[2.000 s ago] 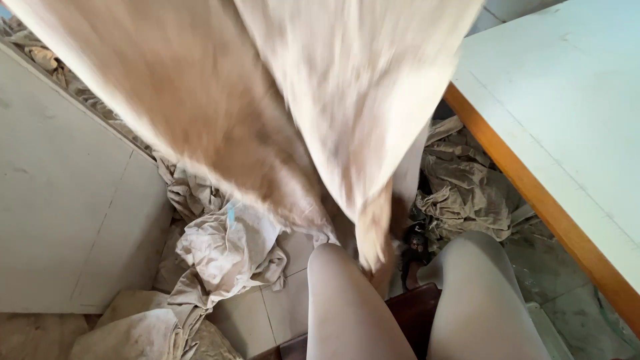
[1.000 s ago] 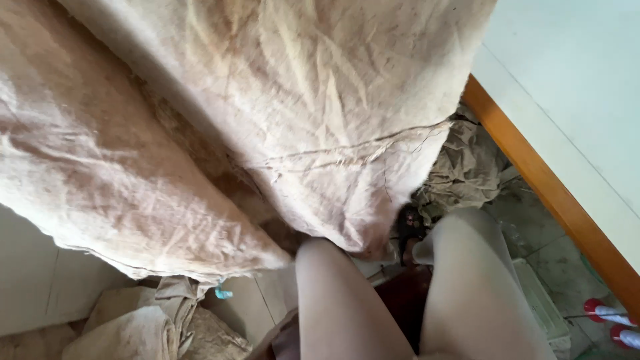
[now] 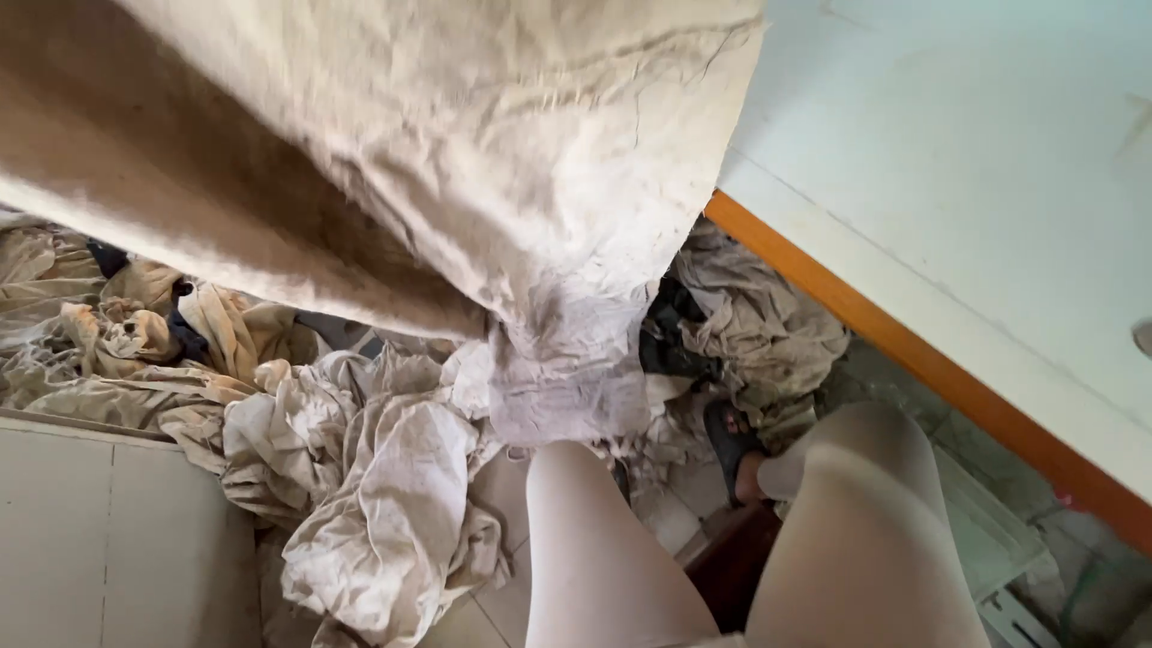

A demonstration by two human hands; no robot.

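A large cream cloth (image 3: 558, 117) with creases and a stitched seam hangs across the upper part of the view. Its lower end narrows into bunched folds just above my left knee (image 3: 576, 486). A deep shaded fold runs down its left part, and its right edge lies against the side of the pale tabletop. Neither my left hand nor my right hand shows, so what they hold or touch cannot be seen.
Crumpled cloths (image 3: 387, 486) lie on the tiled floor, with a larger heap (image 3: 135, 333) at left behind a pale panel (image 3: 117, 540). More cloth (image 3: 765, 315) lies below the wood-edged table (image 3: 945, 225) at right. A sandalled foot (image 3: 738, 441) rests near my right knee.
The hanging cloth, seen as two swinging flaps, spread wide and then drew up and narrowed at its lower end, so more of the floor heaps shows. The view has shifted.
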